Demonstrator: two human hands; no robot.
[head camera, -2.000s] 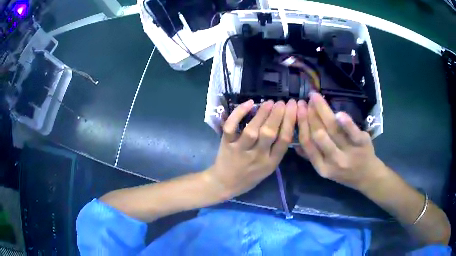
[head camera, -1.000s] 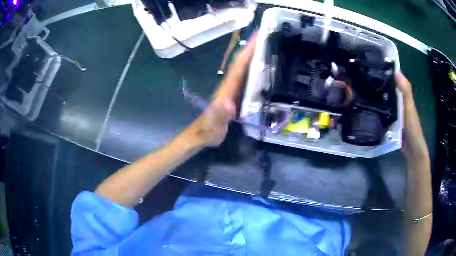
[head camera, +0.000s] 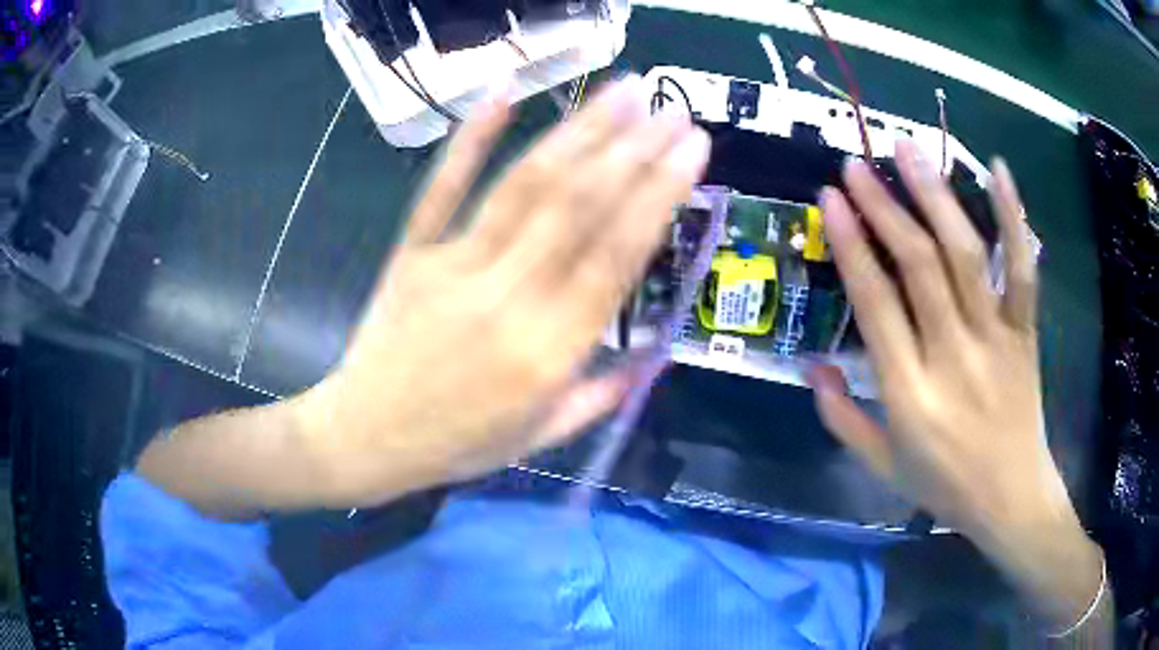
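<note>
The white housing (head camera: 750, 362) lies in front of me, its inside partly hidden by my hands. A power supply board with a bright yellow transformer (head camera: 738, 293) shows in its near part. A pale lilac ribbon cable (head camera: 619, 429) trails from the board's left side over the near edge. My left hand (head camera: 508, 273), blurred, is spread over the left end. My right hand (head camera: 934, 330) is spread over the right end, its thumb near the front edge. Neither hand visibly holds anything; contact with the housing cannot be told. Thin wires (head camera: 849, 79) stand up at the far side.
Another white housing (head camera: 508, 79) with black parts lies at the far left of centre. A further white unit (head camera: 92, 203) is at the far left, a thin wire sticking out. A white rail (head camera: 890, 64) curves along the back. A black strip with yellow items (head camera: 1131, 318) runs at right.
The housing, gripped at both sides a second ago, now has the board area nearer its middle, and the lens is no longer seen. Both hands have moved over it, fingers spread.
</note>
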